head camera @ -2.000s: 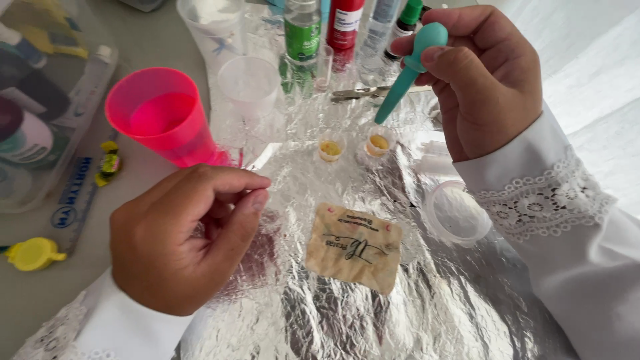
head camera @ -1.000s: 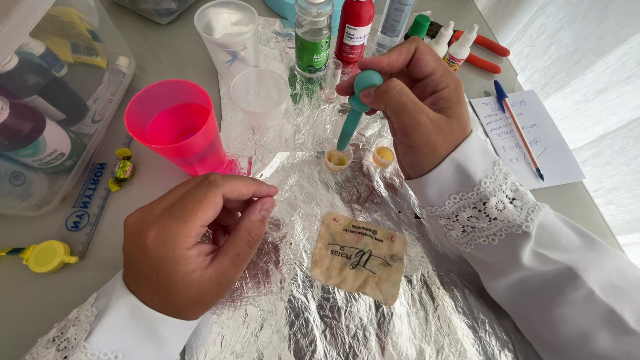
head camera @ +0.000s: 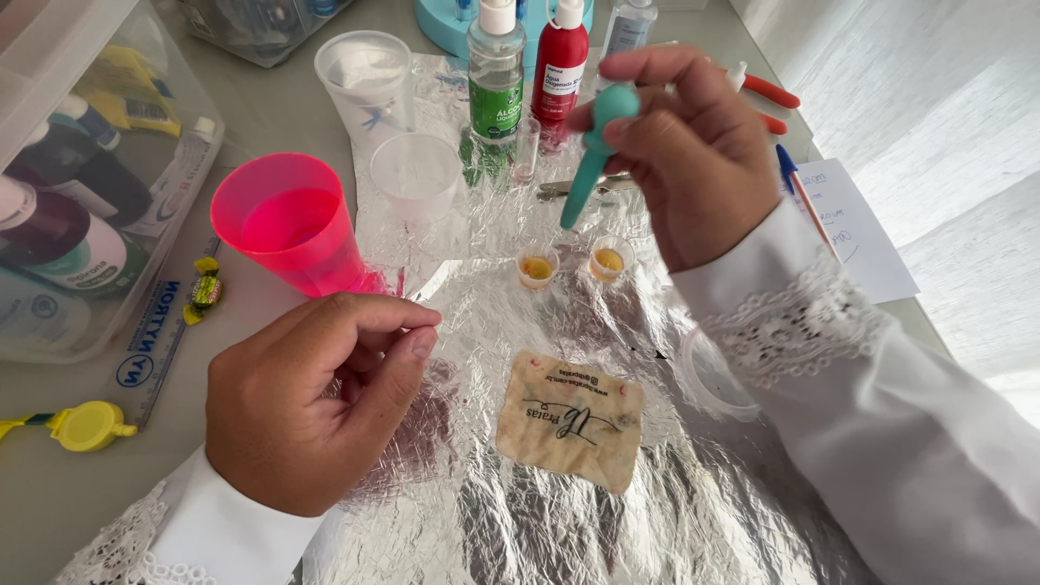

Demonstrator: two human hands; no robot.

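Observation:
My right hand (head camera: 691, 154) holds a teal dropper (head camera: 597, 154) by its bulb, tip pointing down, above the foil. Below the tip stand two tiny clear cups with yellow liquid, a left one (head camera: 536, 268) and a right one (head camera: 609, 260). At the left, my left hand (head camera: 325, 398) has thumb and forefinger pinched together; a thin whitish strip (head camera: 426, 280) rises near the fingertips, and I cannot tell whether they hold it. Beyond that hand is a pink cup (head camera: 288, 219) with liquid. A stained beige cloth (head camera: 573, 418) bearing print lies on the crumpled aluminium foil (head camera: 520, 520).
Behind stand clear plastic cups (head camera: 366, 89), a green-labelled alcohol bottle (head camera: 496, 81), a red bottle (head camera: 561, 73) and a small glass tube (head camera: 526, 150). Metal tweezers (head camera: 561, 188) lie nearby. A plastic bin (head camera: 97, 187) and ruler (head camera: 158, 349) are left; a pen (head camera: 804, 199) on paper is right.
The dropper was over the right small cup, then its tip was at the left one; now my right hand has lifted it clear. My left hand keeps its pinched pose.

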